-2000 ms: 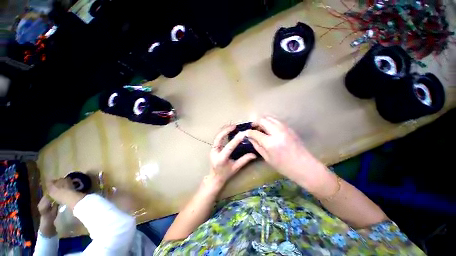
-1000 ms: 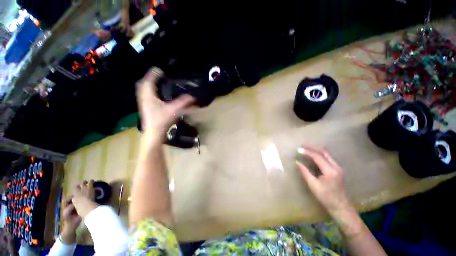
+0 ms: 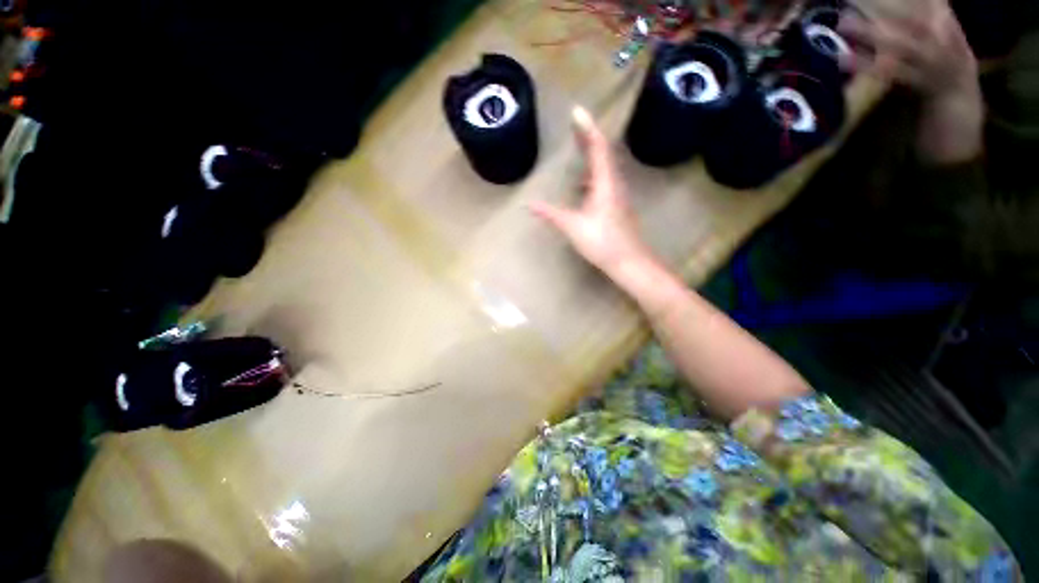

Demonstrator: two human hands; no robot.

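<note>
My right hand [image 3: 604,222] is open and empty over the table, thumb and forefinger spread, between two places with black cylinder housings. One housing [image 3: 501,142] stands to its upper left, with a white ring around a dark centre. Two more, a nearer-left housing [image 3: 667,125] and one beside it [image 3: 741,159], are close together to its upper right. The hand does not visibly touch them. My left hand is not in view.
Another person's hand [image 3: 911,51] is at a housing at the upper right. A wired housing [image 3: 228,382] lies at the left, its lead trailing over the tan table [image 3: 376,456]. Dark housings line the far side. Red wires and boards are at the top. A blurred brown shape cuts the bottom left edge.
The view has turned right. My left hand, earlier reaching at the far-side housings, is gone from view. My right hand has moved up nearer the standing housings. Another person's hand has appeared at the right.
</note>
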